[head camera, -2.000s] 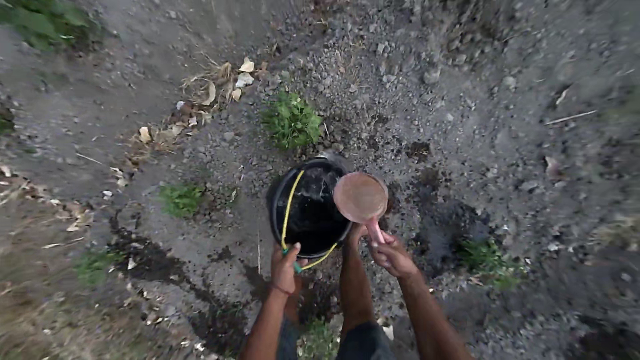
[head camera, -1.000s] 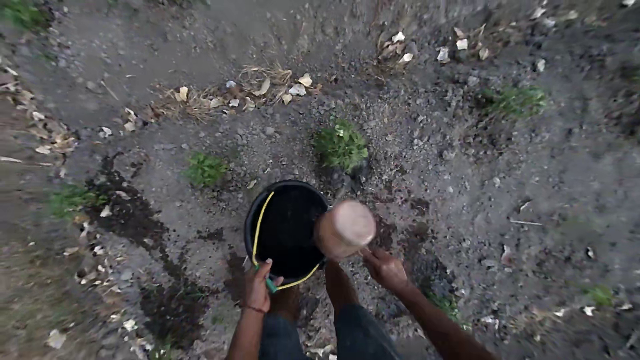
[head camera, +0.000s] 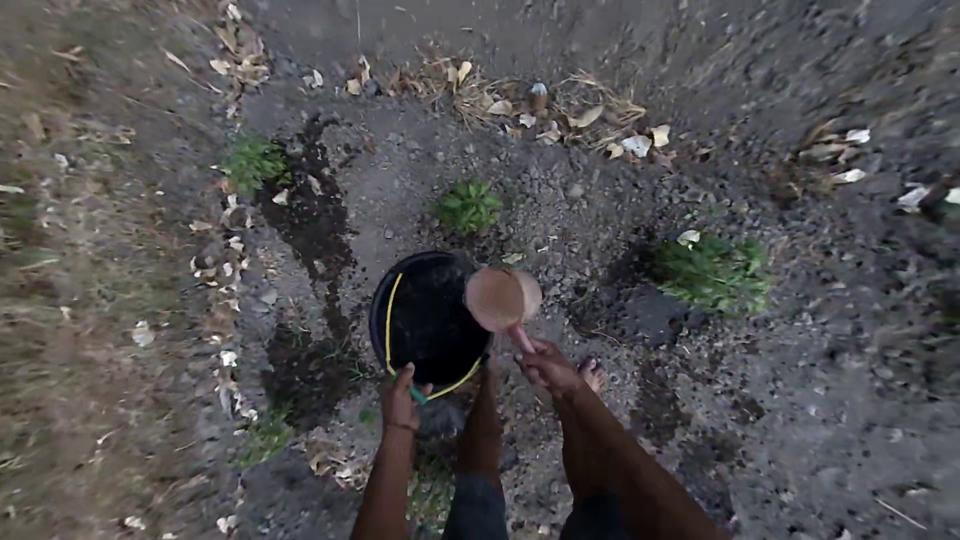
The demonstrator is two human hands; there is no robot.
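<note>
My left hand grips the green sleeve of the yellow handle on a black bucket, at the bucket's near left rim. The inside of the bucket is dark, and I cannot tell how much it holds. In my right hand is the handle of a pinkish plastic dipper. Its round cup is beside the bucket's right rim and partly overlaps it in view. A small green plant grows just beyond the bucket.
A bushier plant stands at the right, and another plant at the upper left beside dark wet soil. Dry leaves and straw lie along the far side. My bare foot is right of the dipper's handle.
The view has shifted markedly, bringing the bushier plant nearer the middle. Both hands keep their holds on the bucket's handle and the dipper. The dipper's tilt has changed.
</note>
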